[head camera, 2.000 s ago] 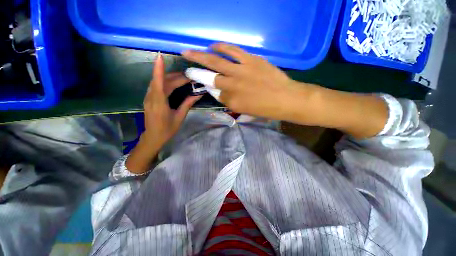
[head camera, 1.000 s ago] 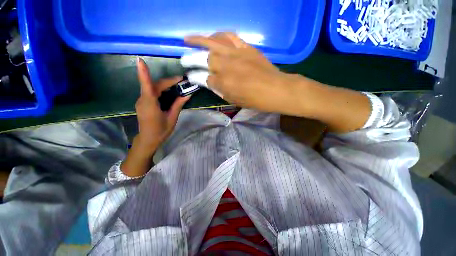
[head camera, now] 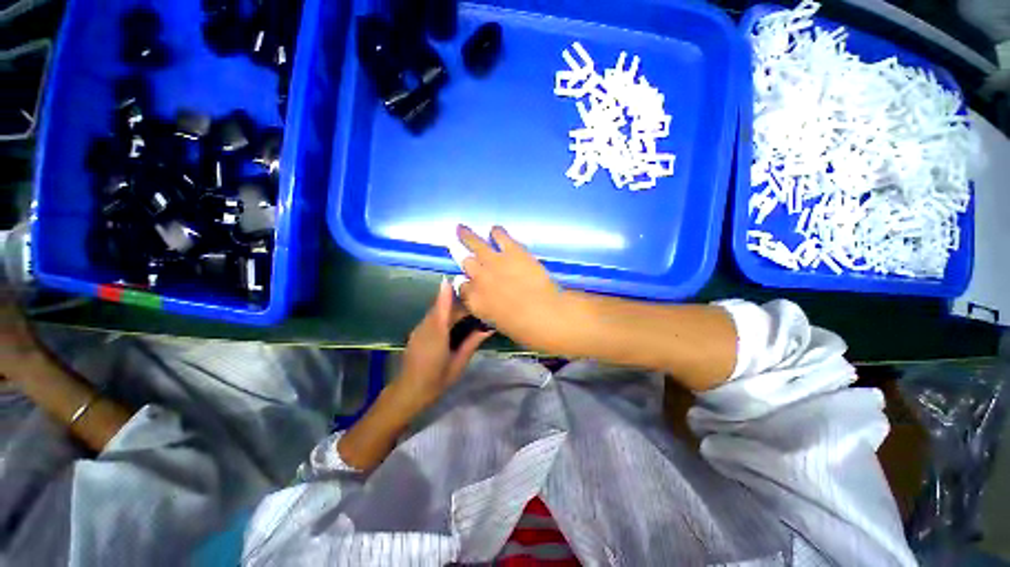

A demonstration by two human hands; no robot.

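Observation:
My left hand (head camera: 430, 352) holds a black plastic housing (head camera: 470, 331) between thumb and fingers, just in front of the middle tray's near rim. My right hand (head camera: 512, 290), with white finger cots on two fingers, is over the housing, its covered fingertips at it. The right hand partly hides the housing, and whether a white clip is in it cannot be told. The middle blue tray (head camera: 443, 210) holds a loose pile of white U-shaped clips (head camera: 620, 122) at its right and several black housings (head camera: 404, 72) at its upper left.
A blue bin (head camera: 301, 166) of black parts stands at left, with a red-green mark on its near edge. A blue tray (head camera: 744, 266) heaped with white clips stands at right. Another person's forearm (head camera: 67, 401) shows at lower left. Clear plastic (head camera: 964, 432) hangs at lower right.
The view has tilted up and shows more of the trays and their contents. Both hands remain together at the black housing; the white piece seen in it before is now hidden.

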